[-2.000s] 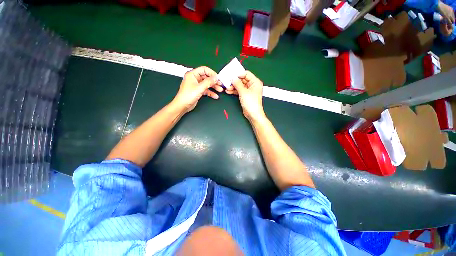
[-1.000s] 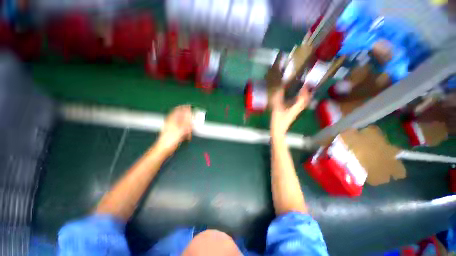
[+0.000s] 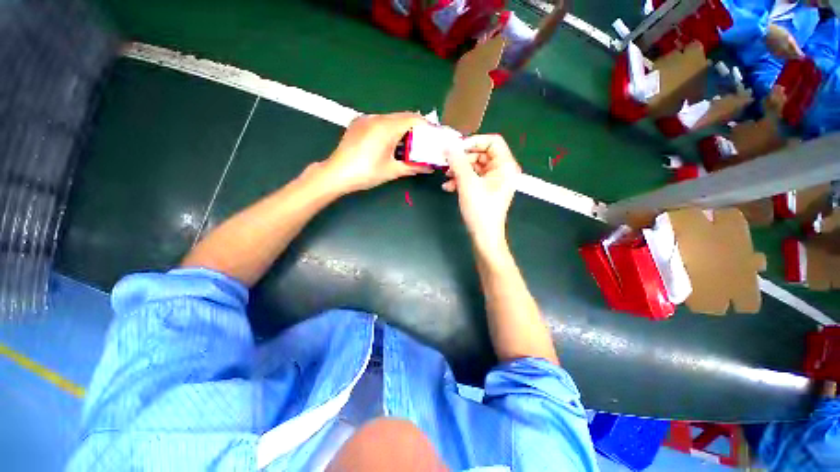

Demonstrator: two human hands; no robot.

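Observation:
A small red box (image 3: 407,147) with white inside is held just above the white edge strip, its brown lid (image 3: 474,85) standing open away from me. My left hand (image 3: 376,152) grips the box from the left side. My right hand (image 3: 484,170) is at the box's right side, thumb and fingertips pinched on a white piece (image 3: 435,145) at the opening. Whether that piece is loose or part of the lining I cannot tell.
Red boxes with white papers (image 3: 635,273) and a brown flap stand at the right by a grey metal post (image 3: 737,178). Open boxes lie on the green belt (image 3: 230,46). Clear plastic trays (image 3: 46,166) are stacked at far left. Workers in blue (image 3: 748,41) are opposite.
My right hand has come back from reaching over the belt boxes. The left hand, earlier holding only a white piece, now grips a red box, and both hands are together.

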